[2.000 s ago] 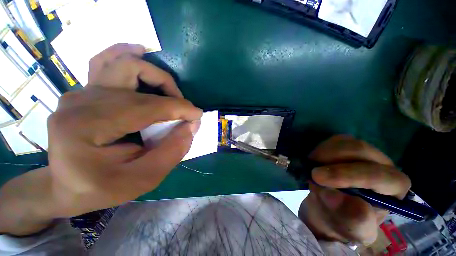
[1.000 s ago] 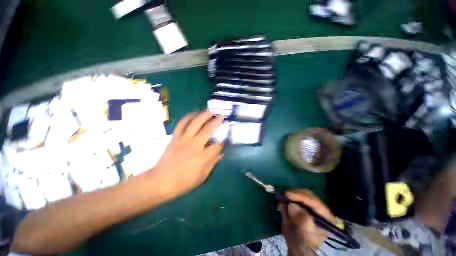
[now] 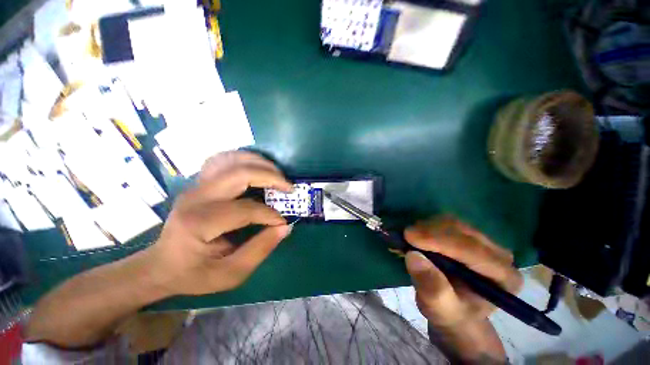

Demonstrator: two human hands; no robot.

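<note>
A phone housing with its board [image 3: 348, 198] lies on the green mat in front of me, white-and-blue half left, silvery half right. My left hand [image 3: 231, 221] is at its left end, thumb and fingers close together, with a short piece of solder wire [image 3: 296, 222] showing at the fingertips; the fingers hide the housing's left end. My right hand [image 3: 460, 274] holds the soldering iron [image 3: 481, 285] like a pen. Its tip is over the blue strip of solder pads [image 3: 316, 202] at the middle of the phone; whether it touches is unclear.
A pile of white LCD modules [image 3: 207, 132] with orange tails spreads on the left. Another phone housing [image 3: 426, 36] lies at the top. A tan-greenish round pot [image 3: 507, 139] stands on the right, beside a black box-like holder [image 3: 595, 235].
My left hand has left the stack of housings, and a housing now lies in front of me. The iron's tip has come over its middle. The view has moved closer.
</note>
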